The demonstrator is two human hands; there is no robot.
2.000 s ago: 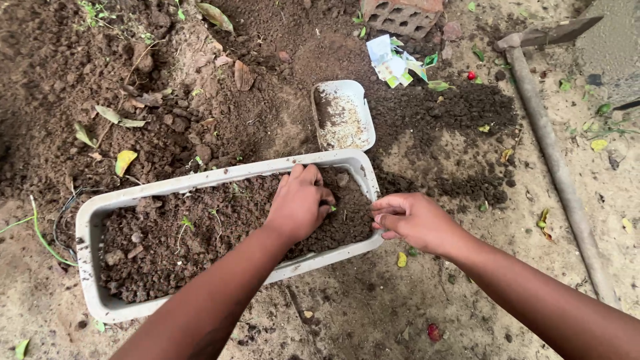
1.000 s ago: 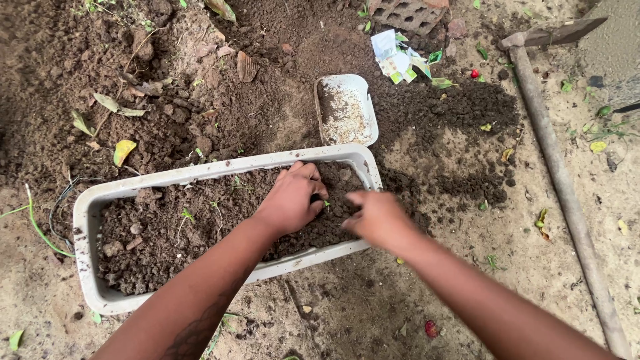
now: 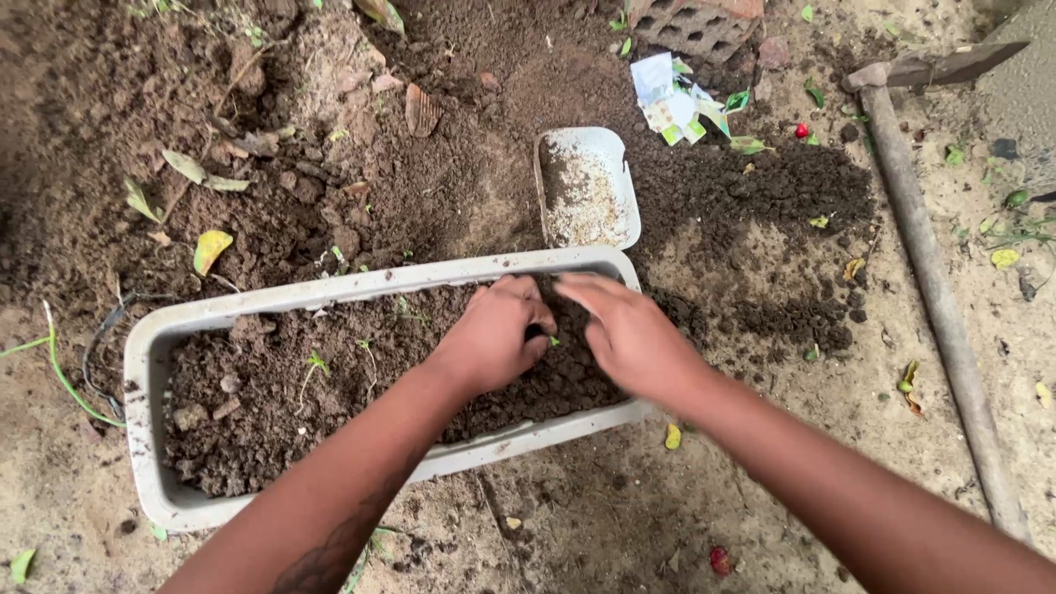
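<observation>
A long white plastic planter trough (image 3: 142,412) filled with dark soil (image 3: 272,412) lies across the middle. Near its right end, my left hand (image 3: 503,330) has its fingers curled and pinched by a tiny green seedling (image 3: 554,341), whose stem is mostly hidden. Close beside it on the right, my right hand (image 3: 631,330) reaches over the soil, blurred, fingers apart and holding nothing visible. Further left in the trough, a small seedling (image 3: 316,363) and another thin one (image 3: 369,351) stand or lean in the soil.
Behind the trough sits a white plastic tub (image 3: 590,190) with pale residue. Torn printed packets (image 3: 676,103) and a perforated brick (image 3: 697,25) lie beyond it. A hoe with a wooden handle (image 3: 932,280) rests on the ground at right. Loose soil (image 3: 330,206) is heaped at back left.
My right hand has moved from the trough's right rim to over the soil beside my left hand, and its fingers have spread. My left hand stays at about the same spot.
</observation>
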